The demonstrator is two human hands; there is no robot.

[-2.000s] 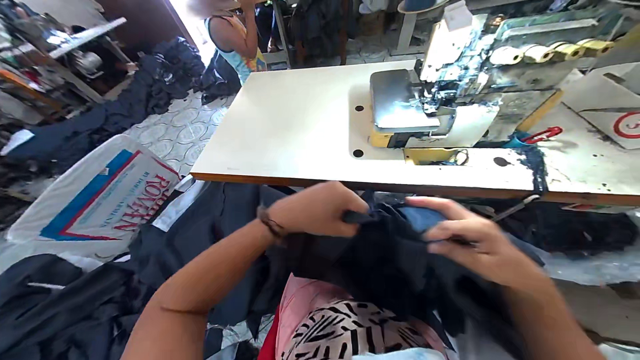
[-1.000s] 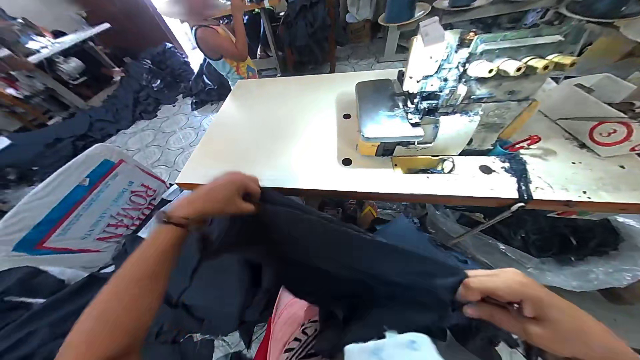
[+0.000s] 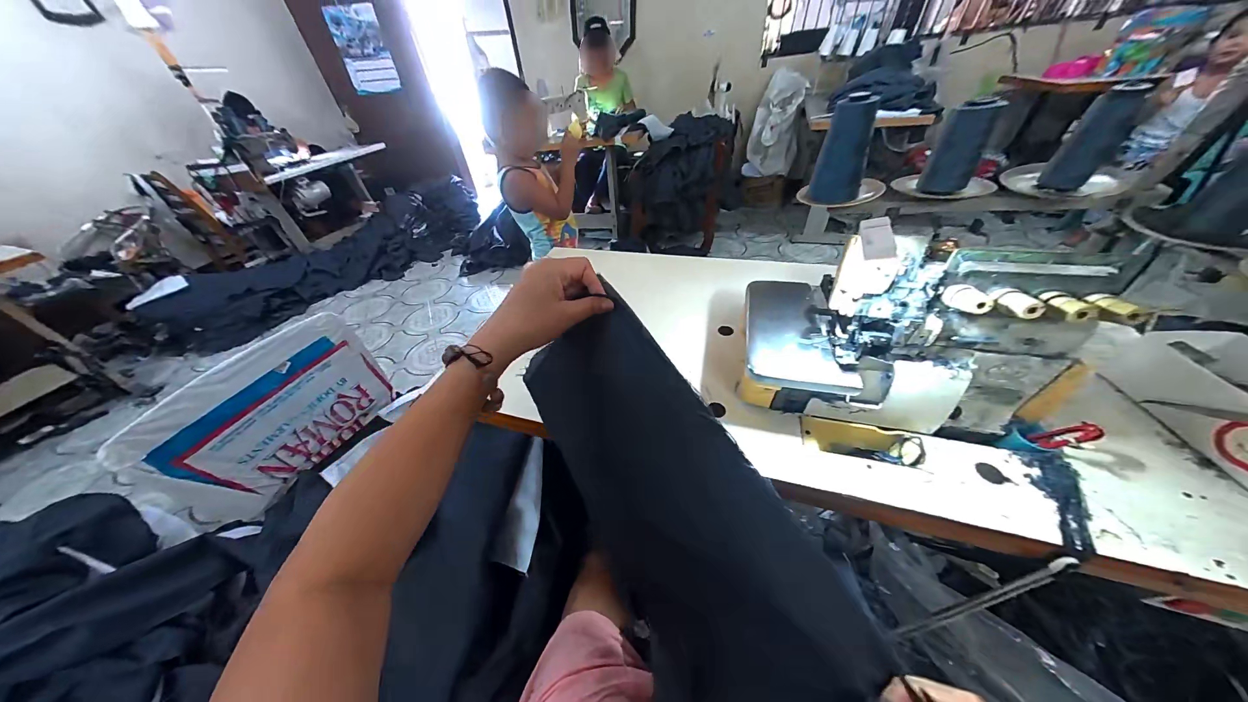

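A long dark navy fabric piece (image 3: 673, 487) stretches diagonally from above the sewing table's front edge down to the lower right. My left hand (image 3: 556, 307) pinches its upper end between thumb and fingers, over the left part of the white tabletop (image 3: 653, 292). At the bottom edge of the view, my right hand (image 3: 926, 690) is mostly cut off, at the fabric's lower end; its grip is mostly hidden. An overlock sewing machine (image 3: 877, 331) with a metal plate stands on the table, right of the fabric.
Dark cloth (image 3: 448, 556) is heaped left of my lap, beside a white printed sack (image 3: 292, 409). Red-handled snips (image 3: 1068, 436) lie right of the machine. Thread cones (image 3: 843, 151) stand behind it. A person (image 3: 531, 175) stands beyond the table; another person (image 3: 603, 88) sits farther back.
My left hand has risen with the fabric end from the table's front edge to over the tabletop. My right hand has moved down to the bottom edge. The view has tilted up.
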